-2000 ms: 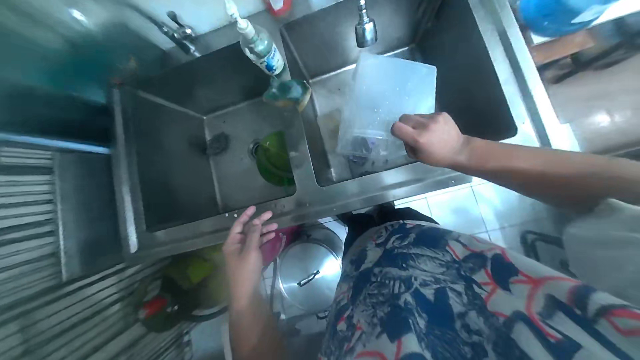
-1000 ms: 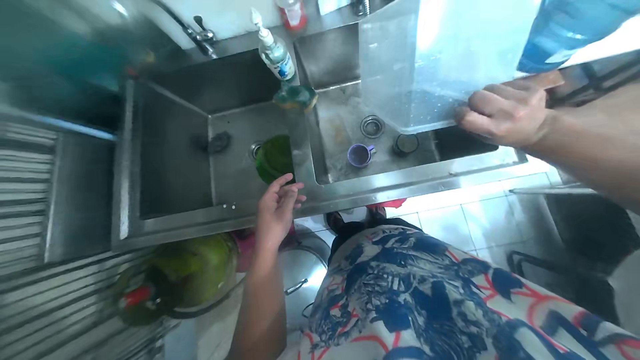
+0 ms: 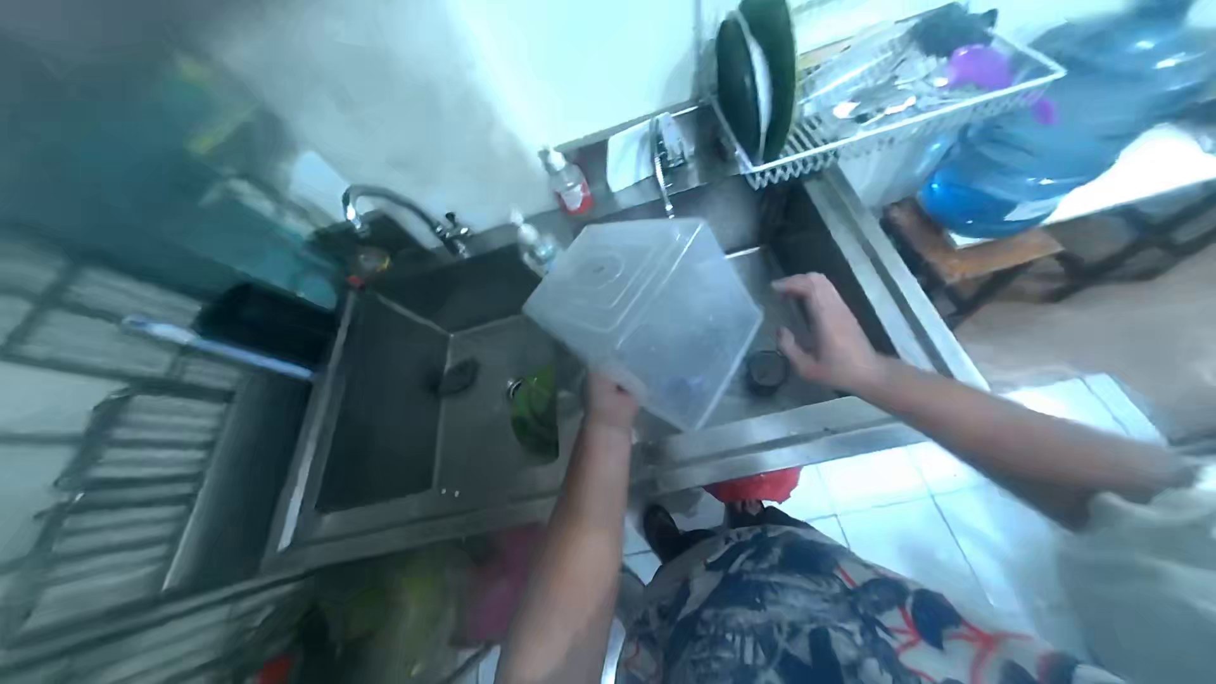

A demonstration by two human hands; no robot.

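A translucent plastic container is tilted above the divider and right basin of a steel double sink. My left hand grips its lower left edge, with the fingers partly hidden behind it. Just right of the container, my right hand is off it, fingers apart and curved, nothing in them. A dark round object lies in the right basin below that hand. The left basin holds a green piece, perhaps a leaf or plastic, and a dark scrubber-like object.
Behind the sink stand a curved faucet, a clear pump bottle and a red-and-clear bottle. A white dish rack with plates and utensils is at back right, beside a large blue water bottle. A red thing is on the floor.
The container, held by my right hand at the right before, is now more central and in my left hand. My right hand has let go. The view has shifted, showing the dish rack.
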